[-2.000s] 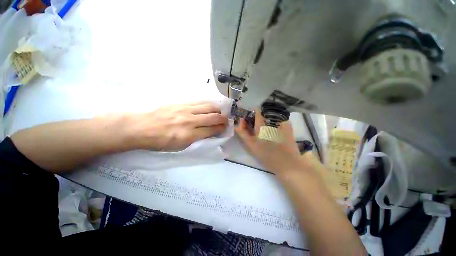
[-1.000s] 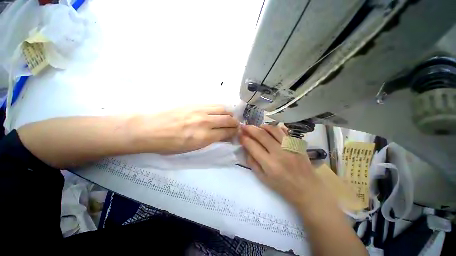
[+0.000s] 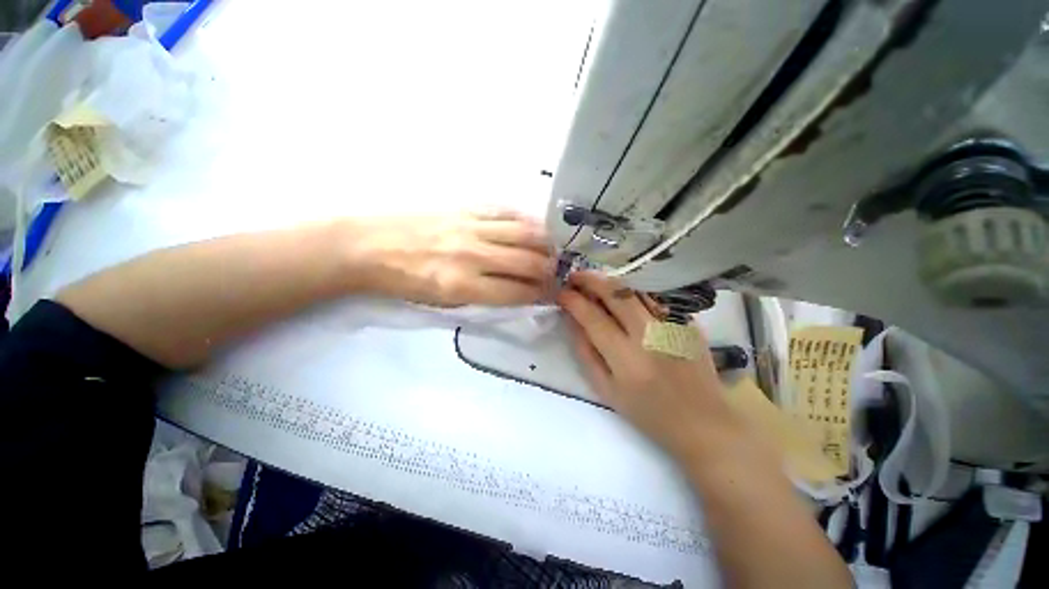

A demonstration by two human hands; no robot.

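A sheer white garment piece (image 3: 506, 322) lies under my hands on the machine bed (image 3: 523, 359), left of the presser foot (image 3: 566, 267). My left hand (image 3: 460, 259) lies flat on the piece, fingers together and pointing right to the foot. My right hand (image 3: 638, 351) is right of the needle area, its fingertips at the piece's edge just in front of the foot. Whether the fingertips pinch the fabric is hard to tell. The needle tip is hidden by the fingers and the sewing machine head (image 3: 736, 150).
A yellow bundle ticket (image 3: 822, 385), a plain yellow card piece (image 3: 765, 420) and looped white strips (image 3: 914, 437) lie right of my right hand. A translucent bag (image 3: 138, 86) with a yellow ticket (image 3: 76, 152) is at the far left. A bin of cut pieces (image 3: 184, 489) is below the table.
The view has shifted. My left hand and the fabric have moved away from me towards the foot, uncovering more of the bed's curved outline. My right hand stays by the foot.
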